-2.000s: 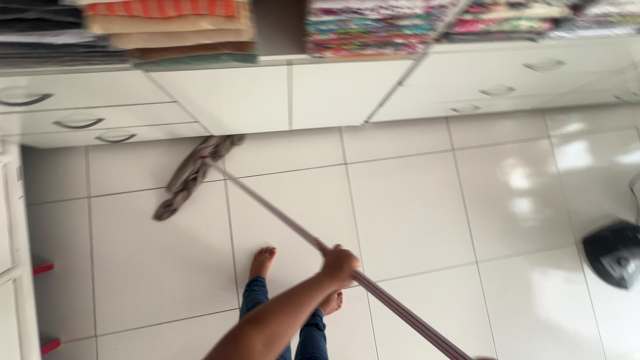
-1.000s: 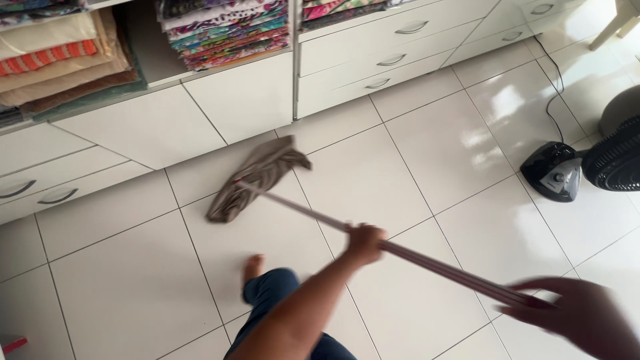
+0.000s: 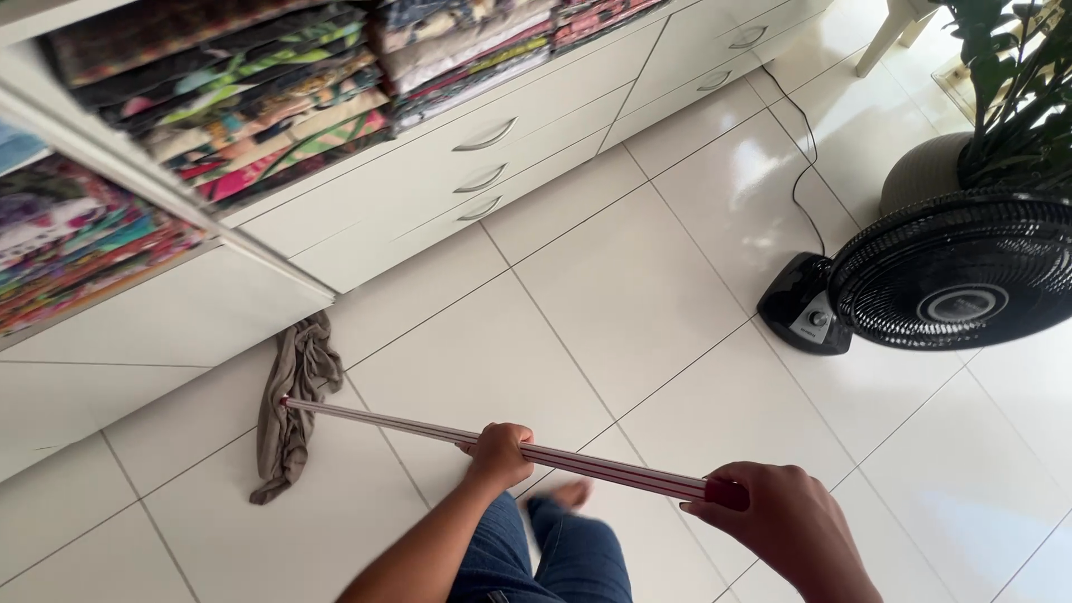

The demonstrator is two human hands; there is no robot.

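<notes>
A striped red and white pole [image 3: 620, 467] runs from the lower right down to a grey-brown cloth [image 3: 293, 410] on the tiled floor. My left hand [image 3: 501, 456] is closed around the middle of the pole. At its upper end, my right hand [image 3: 775, 502] holds the red end cap. The bunched cloth lies across the pole's far end, its upper part against the base of the white cabinet.
White drawers [image 3: 486, 159] with curved metal handles line the upper left, under shelves of folded patterned fabrics [image 3: 276, 109]. On the right stand a black fan [image 3: 955, 276] with its cord [image 3: 808, 167] on the floor and a potted plant [image 3: 921, 176]. My bare foot [image 3: 572, 494] shows below the pole.
The view has shifted to the right, bringing the whole fan and the plant in. Both hands still hold the pole, and the cloth now lies against the cabinet base.
</notes>
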